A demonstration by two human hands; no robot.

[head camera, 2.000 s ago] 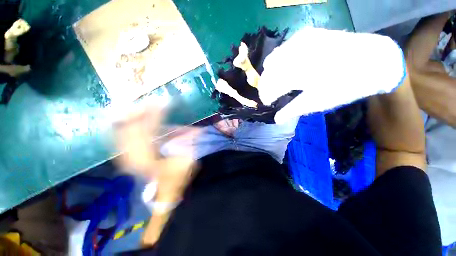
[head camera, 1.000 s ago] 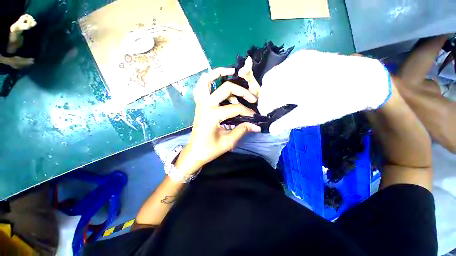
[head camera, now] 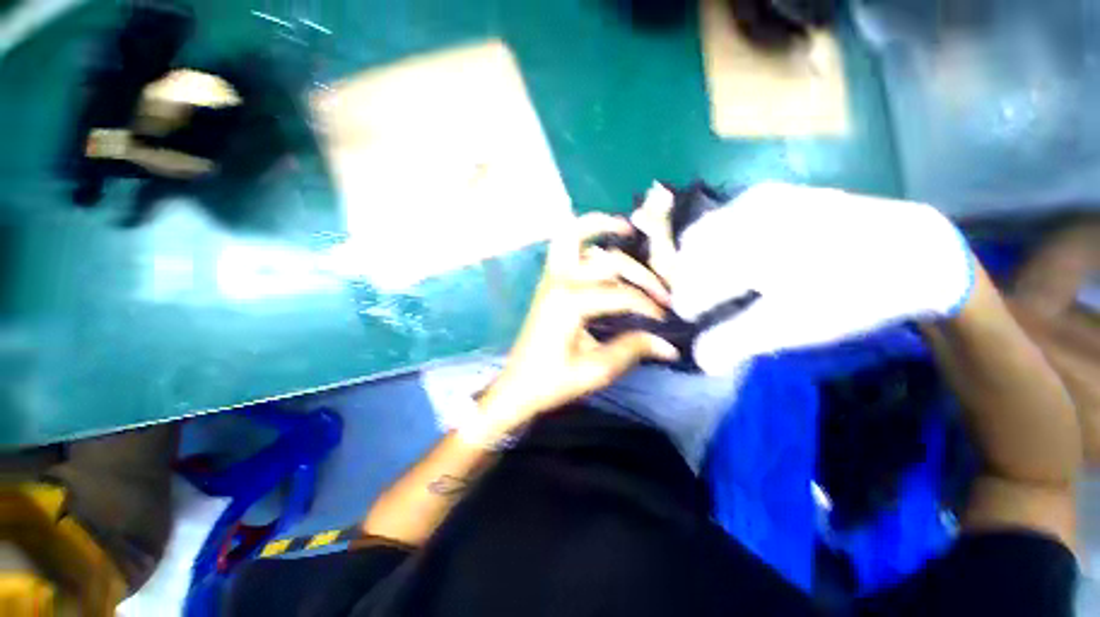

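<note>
The picture is blurred. A black figure subassembly [head camera: 697,207] with a beige limb part [head camera: 655,219] sticking up is held above the lap, near the bench edge. My left hand [head camera: 591,307], bare, grips its left side with bent fingers. My right hand [head camera: 832,271], in a white cotton glove with a blue cuff edge, holds its right side and hides much of it. The tan glue board [head camera: 446,163] lies on the green bench to the left; its smears are hardly visible.
Another black clump with beige ends [head camera: 181,121] lies on the bench at far left. A second cardboard sheet [head camera: 778,90] has dark parts on it, beside a grey metal surface [head camera: 965,109]. A blue crate [head camera: 766,464] holds black parts below right. A blue stool [head camera: 284,452] stands lower left.
My left hand, a blur near the bench edge two seconds ago, came onto the black clump and still grips it. The view has shifted; dark parts now show on the second cardboard sheet.
</note>
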